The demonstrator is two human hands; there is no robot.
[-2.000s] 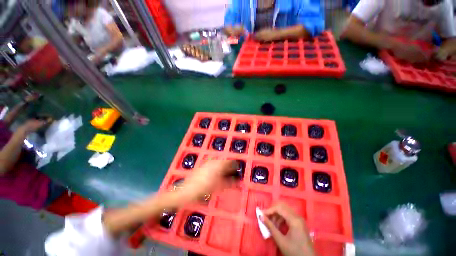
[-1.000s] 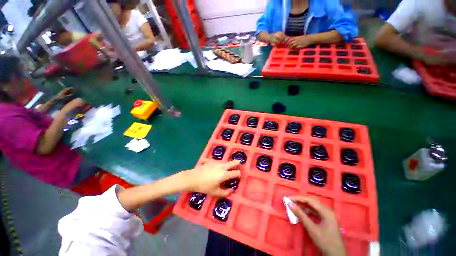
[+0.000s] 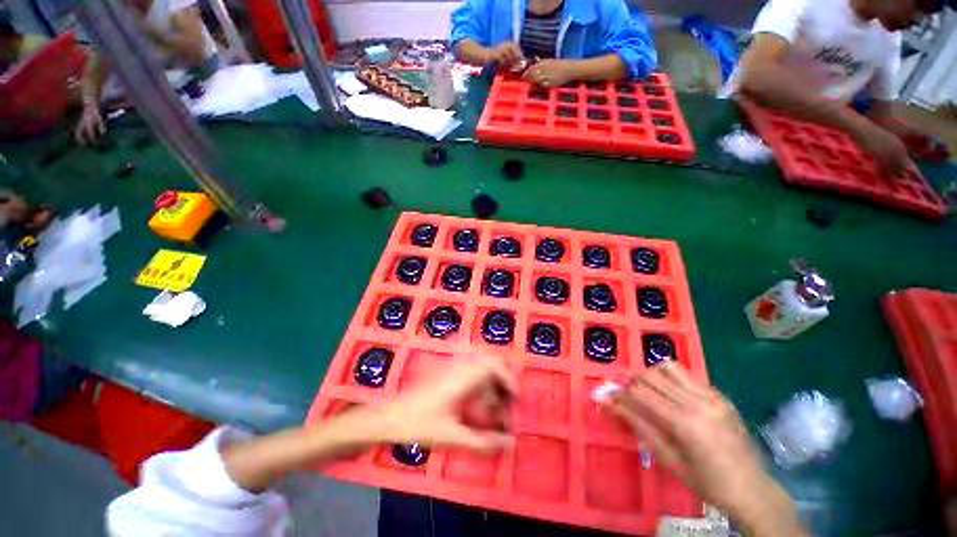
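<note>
A red compartment tray (image 3: 677,252) lies in front of me. Glossy black housings (image 3: 498,282) sit in its three far rows, with a few in the near left pockets, partly hidden by my left arm. My left hand (image 3: 456,407), blurred, is over the near middle of the tray with thumb and fingers curled round a dark piece that looks like a black housing. My right hand (image 3: 682,425), also blurred, is over the near right pockets, pinching a small white wipe (image 3: 607,391) at its fingertips. The hands are apart.
A whitish dispenser bottle (image 3: 787,305) and a cotton pile (image 3: 806,428) are right of the tray. Loose black parts (image 3: 484,206) lie beyond it. A yellow stop-button box (image 3: 183,216), yellow label (image 3: 170,270) and crumpled tissue (image 3: 174,307) are left. People work at other trays (image 3: 588,140) across.
My left hand has lifted the dark piece from a near left pocket and moved right, towards my right hand. The right hand has turned, its fingers now pointing left. The view has shifted.
</note>
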